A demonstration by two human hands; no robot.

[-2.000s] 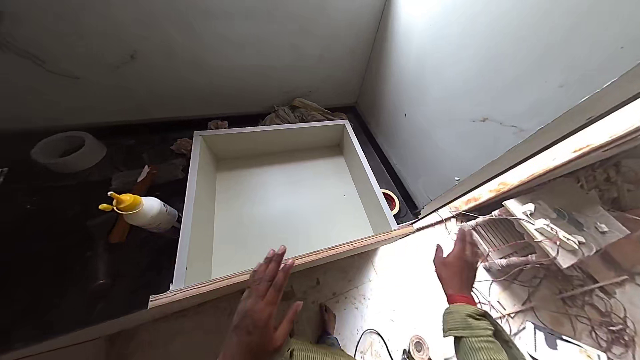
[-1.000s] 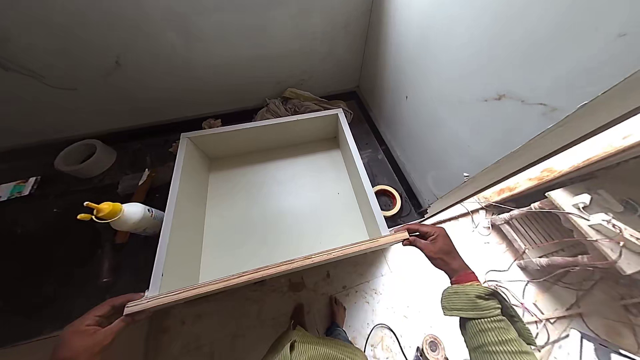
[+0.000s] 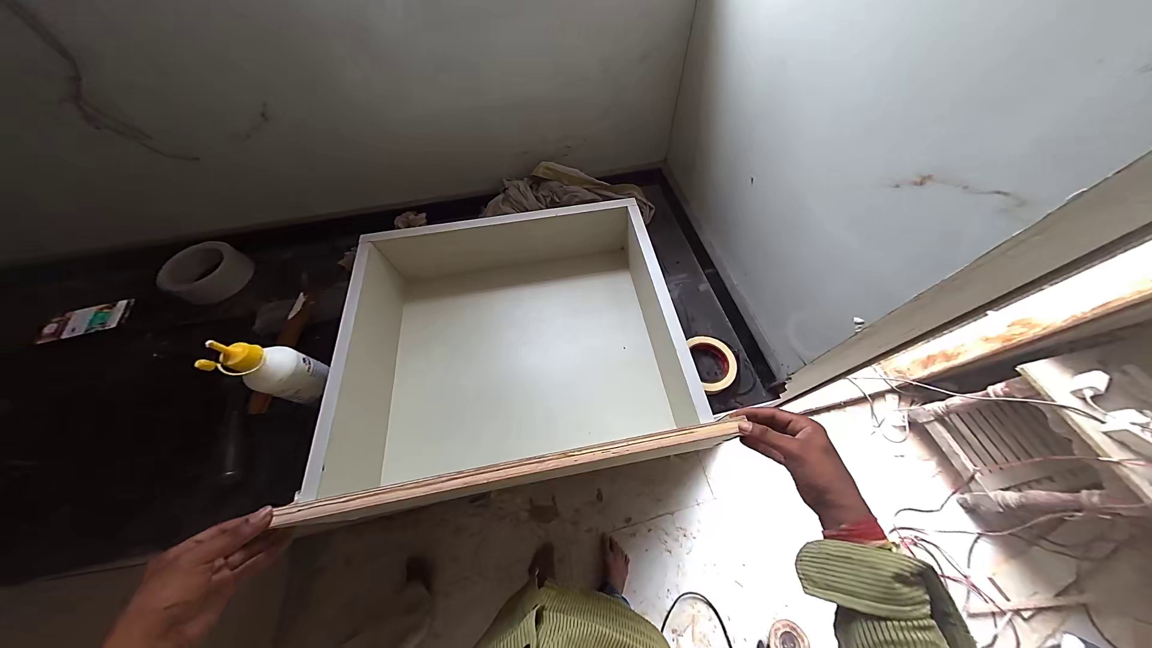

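Observation:
A shallow white drawer box [image 3: 540,360], open at the top, rests on a dark countertop [image 3: 135,468]. Its near side is a wider front panel [image 3: 513,472] with a bare plywood edge, which sticks out past the box at both ends. At the panel's left end is my left hand [image 3: 193,576], its fingertips against the corner. My right hand [image 3: 796,450] grips the right end, fingers on the top edge; the thumb's full position is hard to see. A white glue bottle [image 3: 286,373] with a yellow nozzle lies close beside the box's left wall.
A wide tape roll [image 3: 205,273] and a small printed packet [image 3: 85,321] lie at the left. Crumpled cloth [image 3: 558,191] is behind the box, and a masking tape roll [image 3: 714,364] at its right. Loose cables [image 3: 1017,463] tangle on the right, near a wall [image 3: 900,135].
Two seconds ago my right hand was raised away from the panel and my left was over its near edge. Both hands have moved to the panel's two ends.

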